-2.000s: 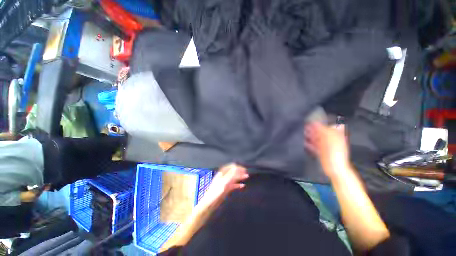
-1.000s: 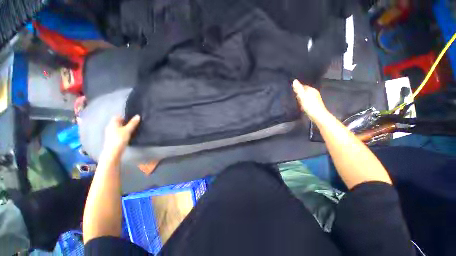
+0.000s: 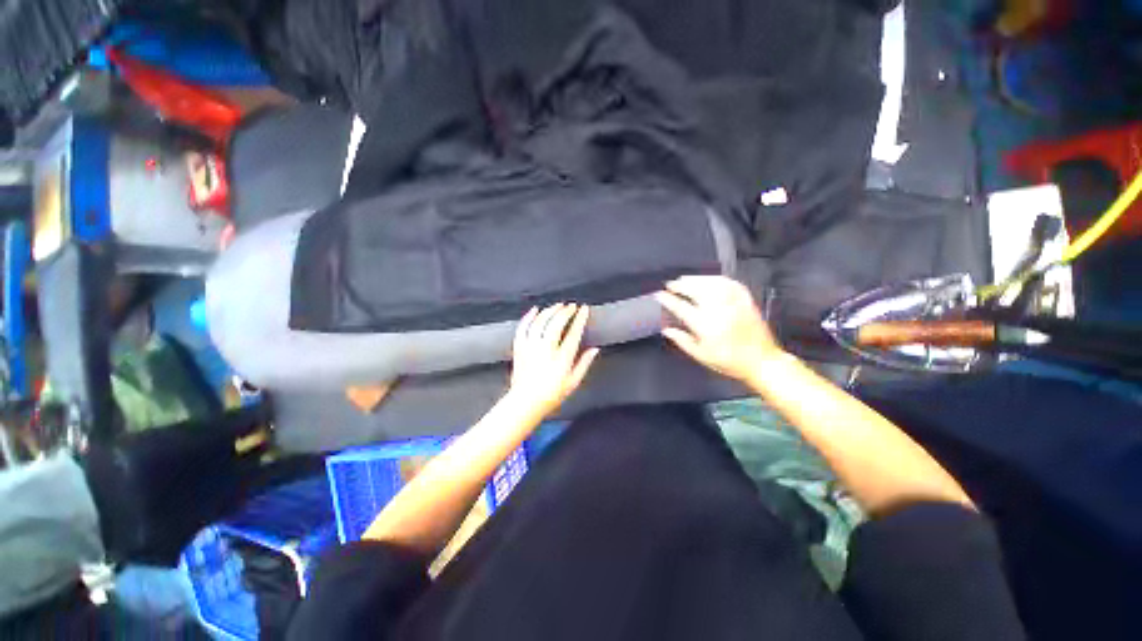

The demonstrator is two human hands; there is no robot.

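Note:
A black garment [image 3: 501, 251] lies over the light-grey padded sleeve board [image 3: 251, 301], one part spread flat along it and the rest bunched at the far side. My left hand [image 3: 550, 356] rests at the near edge of the flat part, fingers spread over the board. My right hand [image 3: 716, 321] is at the near right corner of the flat part, fingertips on the cloth edge. Whether the fingertips pinch the cloth is hard to tell. A small white label [image 3: 774, 197] shows on the black cloth. The steam iron [image 3: 920, 331] lies at the right, its brown handle up.
The dark grey pressing table [image 3: 307, 420] runs under the board. Blue plastic crates [image 3: 357, 488] stand below its near edge. A yellow hose [image 3: 1108, 225] and black cable reach the iron from the right. A person's pale sleeve [image 3: 48, 526] is at far left.
Both hands have moved closer together at the garment's near edge; the left came right from the left end. The flat part now lies smoother on the board, with more of the board's left end bare.

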